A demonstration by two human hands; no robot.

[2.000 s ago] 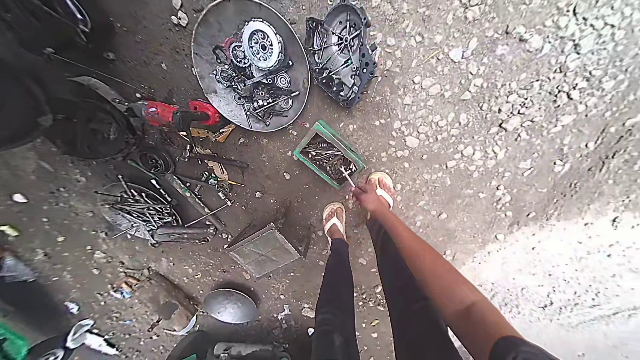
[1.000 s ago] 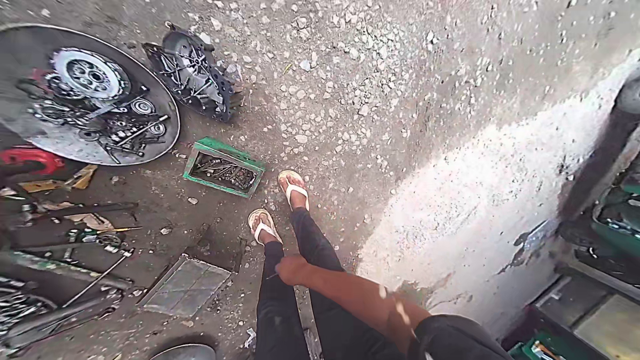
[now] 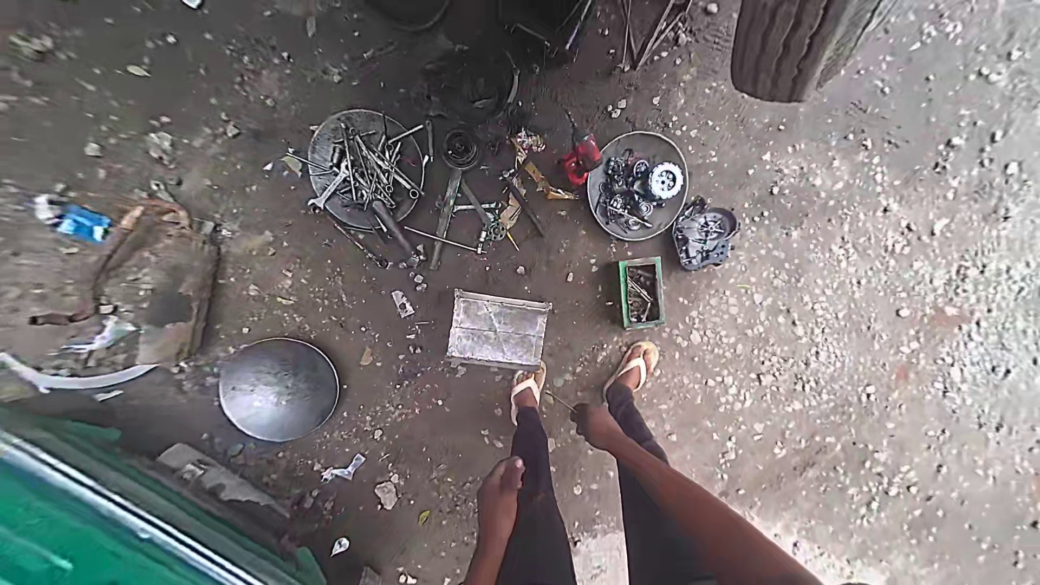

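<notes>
My right hand [image 3: 597, 426] is closed around a thin rod-like tool [image 3: 561, 401], whose far end points toward the left sandal. My left hand [image 3: 499, 487] hangs over the left leg with its fingers curled; whether it holds anything cannot be seen. Ahead of the feet stands a green open-topped metal box [image 3: 663, 294] with bolts or small metal parts inside. A flat rectangular metal tray or panel [image 3: 497, 329] lies in front of the left foot. Beyond the box, a round pan [image 3: 600, 213] holds a clutch disc or gear-like part [image 3: 665, 180] and other greasy parts.
A cast metal housing [image 3: 705, 234] lies beside the pan, with a red power tool [image 3: 581, 158] on its other side. Left are a round tray of wrenches [image 3: 317, 175], loose tools and an empty metal bowl [image 3: 279, 390]. A tyre [image 3: 780, 49] and green bodywork [image 3: 73, 520] border the view.
The view has swung far to the left. My left hand has come into sight. My right hand, over the green box two seconds ago, is now back by the legs with a thin tool visible.
</notes>
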